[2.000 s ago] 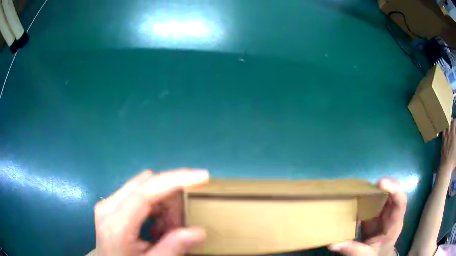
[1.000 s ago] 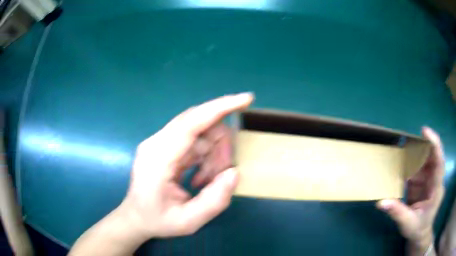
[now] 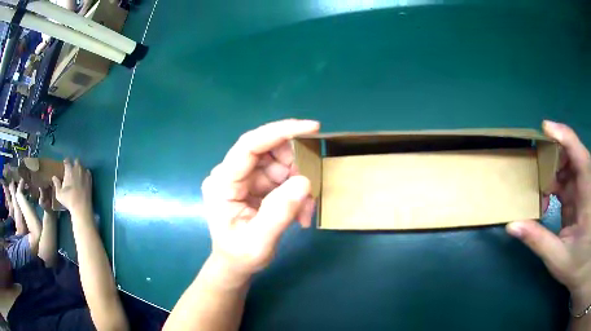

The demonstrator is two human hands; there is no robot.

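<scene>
A small brown cardboard carton [image 3: 430,191] is held up over the green table, its long plain side facing me. Its top panel is slightly raised, with a dark gap beneath, and small side flaps show at both ends. The inside cannot be made out. My bare left hand [image 3: 259,197] grips the left end, thumb low and fingers along the top edge. My bare right hand [image 3: 565,207] grips the right end, thumb at the lower corner; it is partly cut off by the picture's edge.
The glossy green table [image 3: 363,77] has a pale edge line at left. Pale shelf tubes [image 3: 84,35] with black ends reach in at the upper left, near a larger brown box [image 3: 81,74]. Co-workers sit at the left; one's hands touch a brown carton [image 3: 46,173].
The view has swung left, bringing the co-workers into sight. The carton's left side flap now shows angled outward, and the gap under its top panel is wider than two seconds ago. Both hands still hold it.
</scene>
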